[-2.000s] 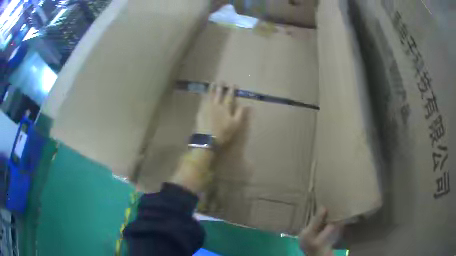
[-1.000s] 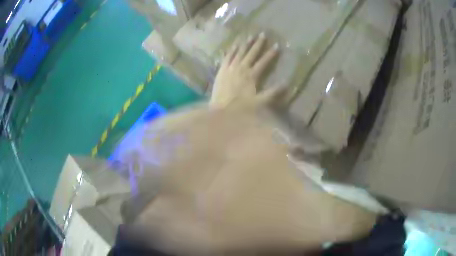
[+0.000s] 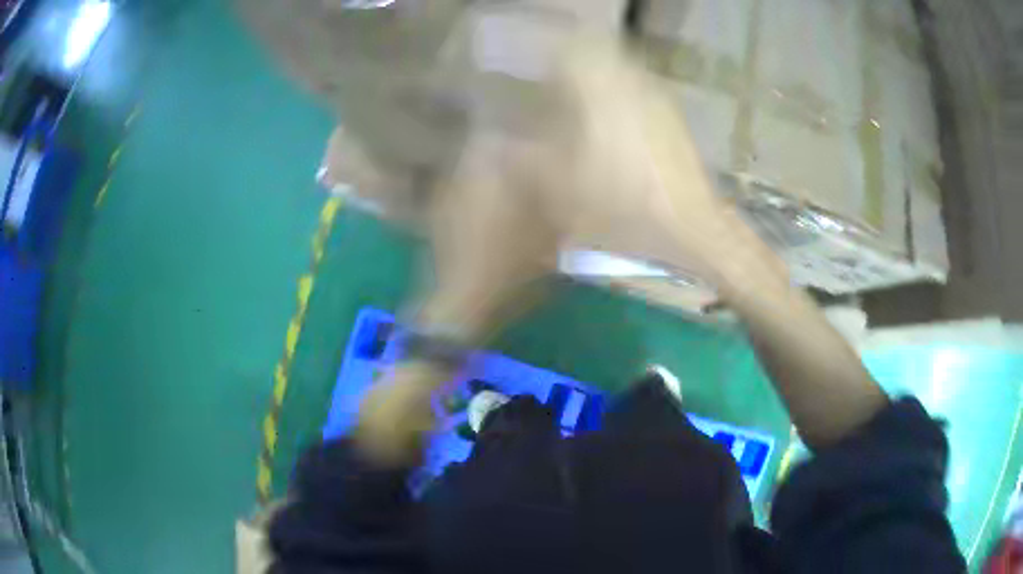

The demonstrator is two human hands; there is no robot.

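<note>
Both hands are strongly blurred and close together in the upper middle of the view. My left hand (image 3: 494, 207) is at the near side of a blurred brown cardboard shape (image 3: 381, 107). My right hand (image 3: 623, 135) is just right of it, in front of a large taped brown carton (image 3: 819, 112). The blur hides the fingers, so whether either hand grips anything cannot be told. Shiny clear tape runs over the carton's top and near edge.
A blue plastic pallet (image 3: 578, 409) lies on the green floor (image 3: 191, 258) below me, with pale shoe tips showing over it. Yellow-and-dark striped line (image 3: 294, 336) runs left of it. Blue objects (image 3: 28, 247) stand at the far left.
The large blurred brown cardboard in the lower foreground has gone from there, showing the blue pallet and my legs. Both forearms now reach forward, with the hands close together.
</note>
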